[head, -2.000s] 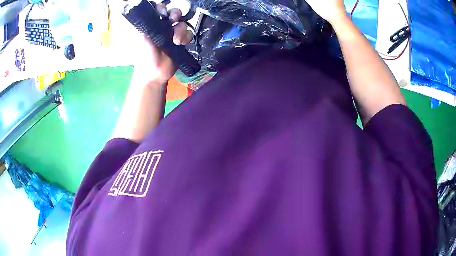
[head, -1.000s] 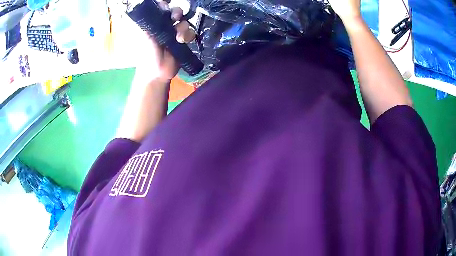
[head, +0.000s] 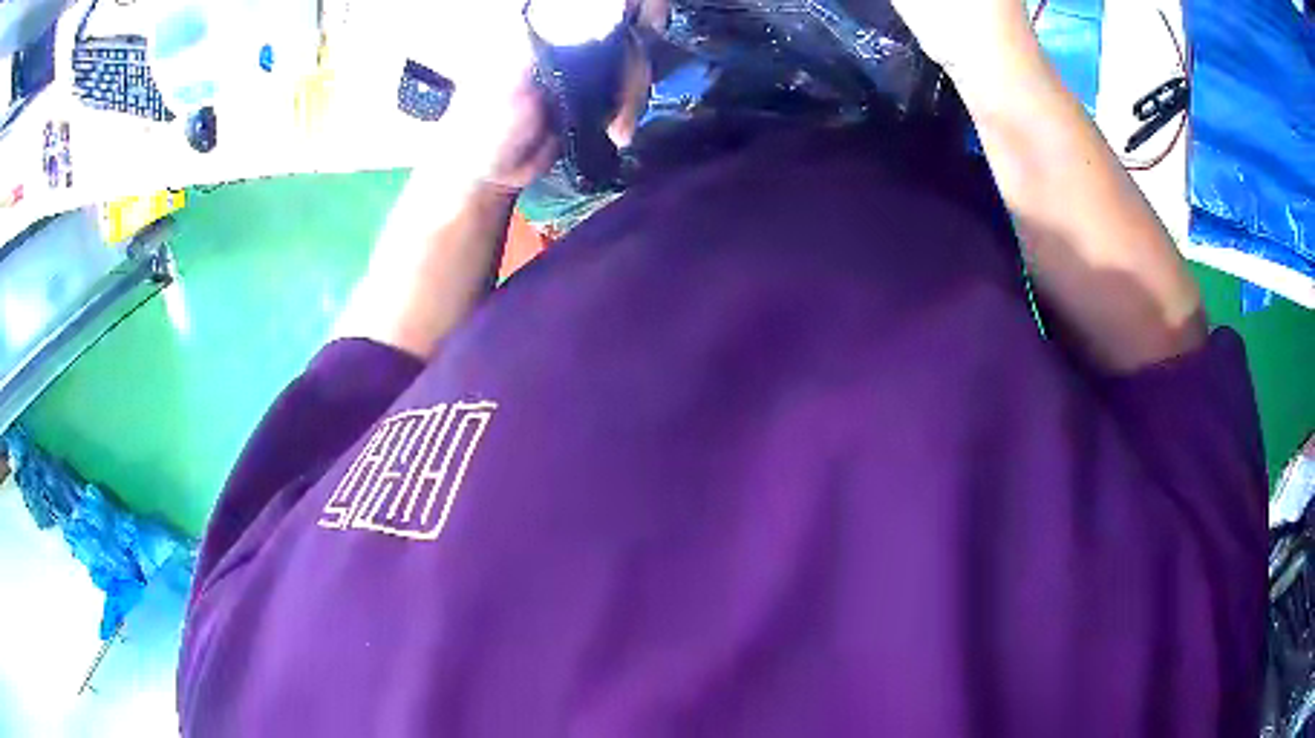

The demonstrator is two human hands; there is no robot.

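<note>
My left hand [head: 537,127] is at the top left of centre, closed around a black cylinder [head: 584,87] that looks like a flashlight, its pale round end pointing up. My right hand [head: 959,22] is at the top edge, cut off by it, at the right side of a dark garment in shiny clear plastic [head: 779,61]. Its fingers are out of the picture, so its grip cannot be seen. The bagged garment lies in front of my body, between my hands.
A white table [head: 289,144] at the left bears a keyboard [head: 121,75] and a small dark object [head: 426,90]. At the right are blue plastic [head: 1252,137] and a black item [head: 1157,113] with thin red wire. Blue plastic [head: 80,526] lies at lower left. Green floor [head: 274,317] shows.
My left hand has moved right and turned the black cylinder more upright, its pale end now showing. The small dark object on the table has come into view. My right forearm has shifted slightly.
</note>
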